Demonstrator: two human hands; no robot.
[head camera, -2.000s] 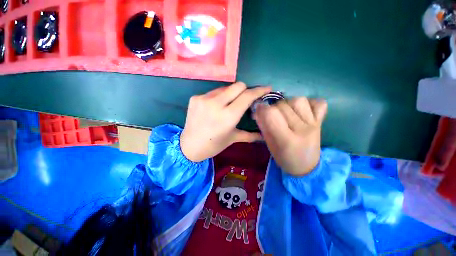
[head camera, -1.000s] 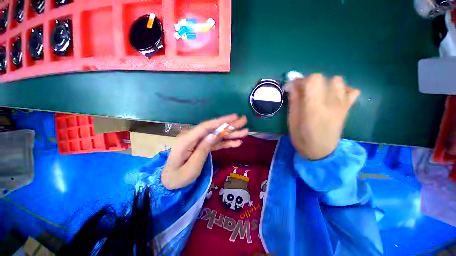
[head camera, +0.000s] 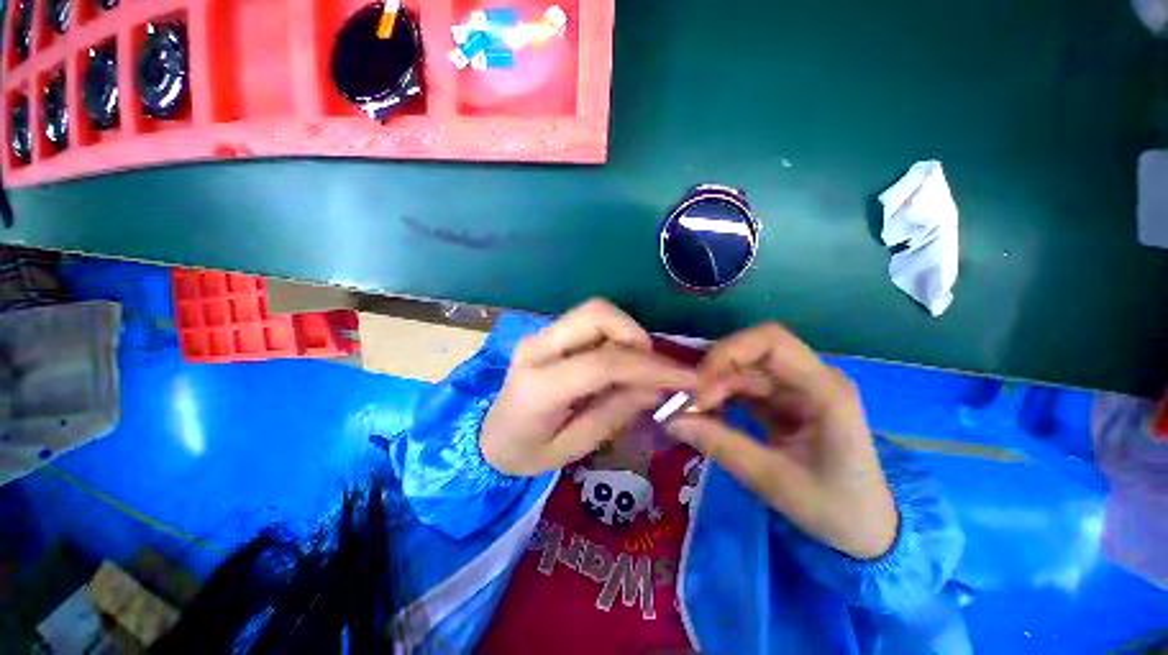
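Note:
A round watch head (head camera: 710, 239) with a glossy dark face and silver rim lies face up on the green bench in front of me. My left hand (head camera: 583, 389) and my right hand (head camera: 784, 429) meet below the bench edge, in front of my chest. Between their fingertips is a small film tab (head camera: 671, 406), white in look; any clear film on it is too hard to see. A crumpled white cloth (head camera: 922, 237) lies on the bench right of the watch.
A red parts tray (head camera: 384, 138) at upper left holds several watches, one with an orange tab (head camera: 388, 19), and a corner pocket of blue, white and orange bits (head camera: 493, 39). A pale grey block (head camera: 1154, 198) is at the right edge. Spare red trays (head camera: 231, 320) sit below the bench.
My right hand has left the cloth on the bench and come down to my left hand, where both now hold the tab. The view has shifted slightly.

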